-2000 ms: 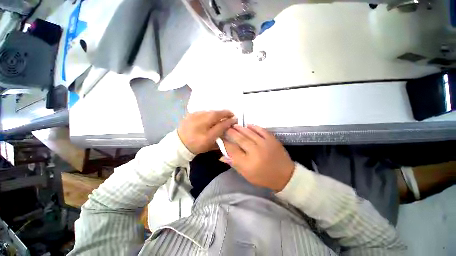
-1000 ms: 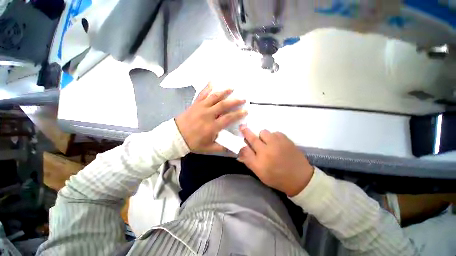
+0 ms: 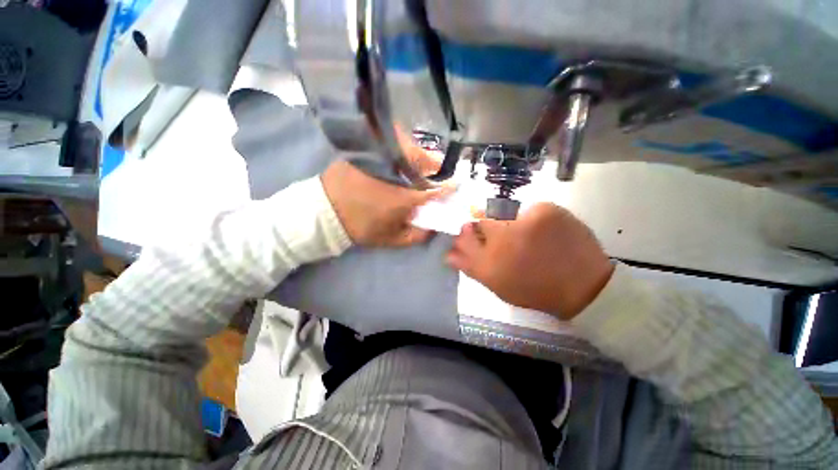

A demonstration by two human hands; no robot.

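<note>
A small white fabric piece (image 3: 439, 217) lies between my two hands, below the head of the sewing machine (image 3: 515, 64). My left hand (image 3: 377, 207) holds its left side, the fingers partly hidden behind the machine's metal parts. My right hand (image 3: 537, 257) has its fingertips at the piece's right end, close to the round tension part. A grey fabric panel (image 3: 377, 285) lies under my left hand and reaches over the table's front edge. The needle and presser foot cannot be made out.
More grey fabric (image 3: 198, 46) is heaped at the back left of the white table (image 3: 175, 184). A grey motor housing (image 3: 37, 55) stands at the far left. A dark flat box (image 3: 818, 326) is at the right end. A ruler strip (image 3: 524, 338) runs along the front edge.
The view has come closer to the machine head. Both hands have moved with the white piece in under the head. The grey panel now hangs over the front edge below my left hand.
</note>
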